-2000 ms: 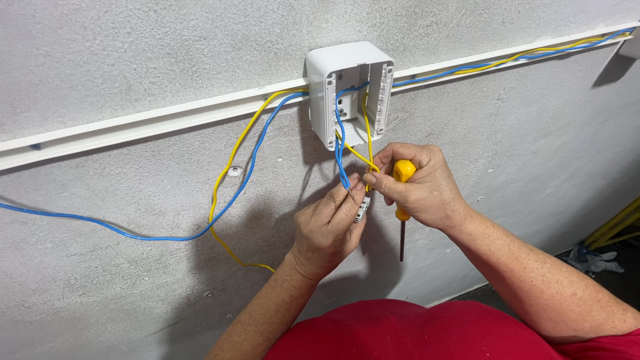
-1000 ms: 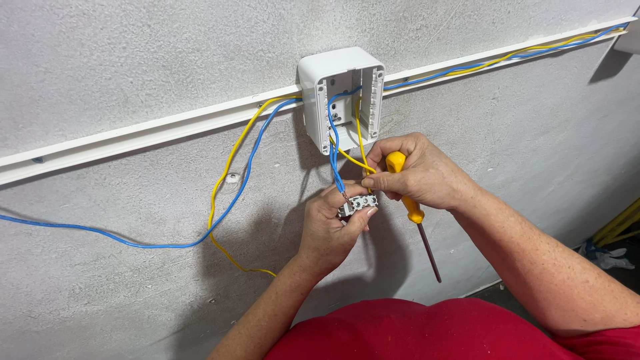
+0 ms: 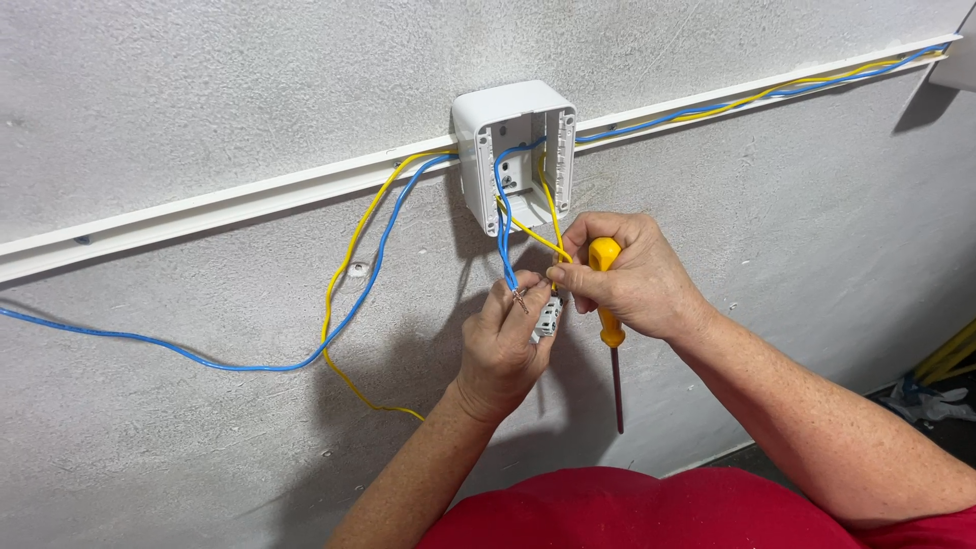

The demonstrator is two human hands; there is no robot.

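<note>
Below a white surface-mounted electrical box (image 3: 474, 168), my left hand (image 3: 503, 343) grips a small white socket module with terminals (image 3: 547, 316). Blue wires (image 3: 505, 248) hang out of the box, their twisted bare copper ends (image 3: 520, 302) lying over my left fingers. Between thumb and fingers my right hand (image 3: 621, 274) pinches yellow wires (image 3: 537, 238) just above the module; their tips are partly hidden. A screwdriver with a yellow handle (image 3: 605, 255) is also held in my right hand, its shaft (image 3: 617, 393) pointing down.
White open trunking (image 3: 229, 202) runs along the grey wall on both sides of the box, with blue and yellow wires in its right part. At the left a loose blue wire (image 3: 252, 369) and a loose yellow wire (image 3: 329, 305) hang down. Yellow objects (image 3: 949, 354) stand at the far right.
The module has turned in my left hand, and the bare blue-wire ends now show over my fingers. The screwdriver's shaft has swung from slanting right to nearly straight down.
</note>
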